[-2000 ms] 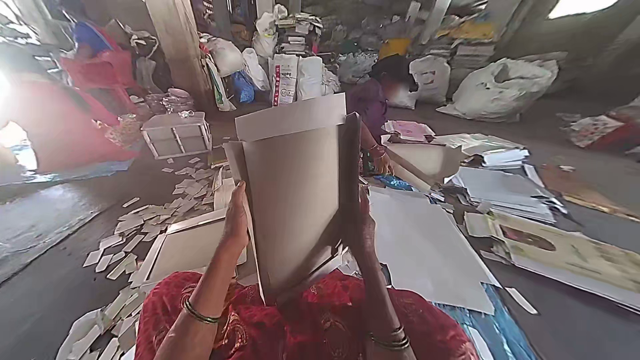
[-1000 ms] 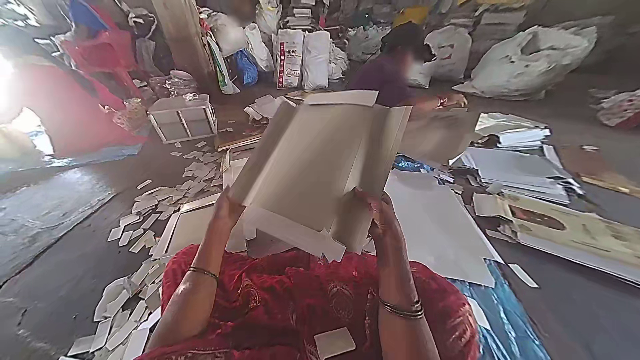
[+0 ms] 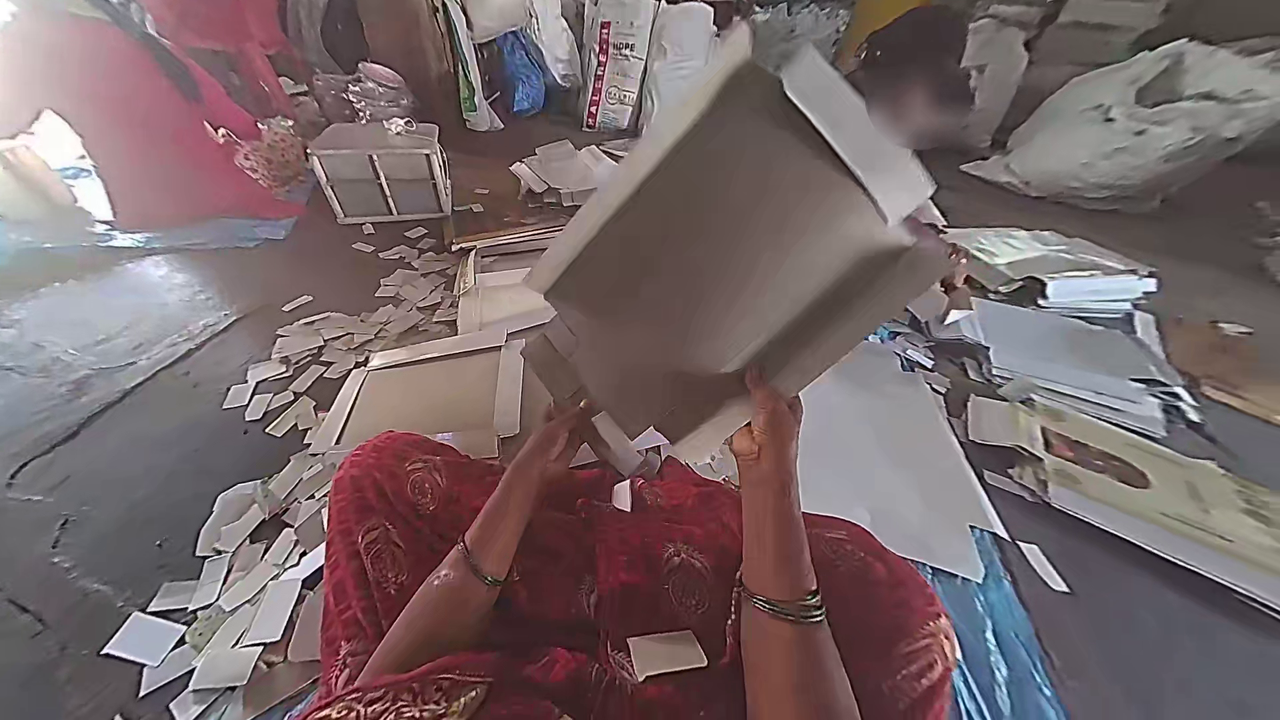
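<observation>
A large grey cardboard sheet with folded side flaps is held up tilted above my lap. My right hand grips its lower edge, thumb on the inner face. My left hand is at a narrow flap near the lower left corner, fingers closed on it. A small pale card piece lies on the red patterned cloth over my lap. Just beyond my left knee, another cardboard piece with folded edges rests on the floor.
Many small card scraps cover the floor at left. A big pale sheet lies at right on blue plastic, beside stacked sheets and printed board. A person sits beyond the held sheet. White sacks stand behind.
The cardboard sheet has been turned and now leans up to the right. My left hand has shifted to a narrow flap at its lower left.
</observation>
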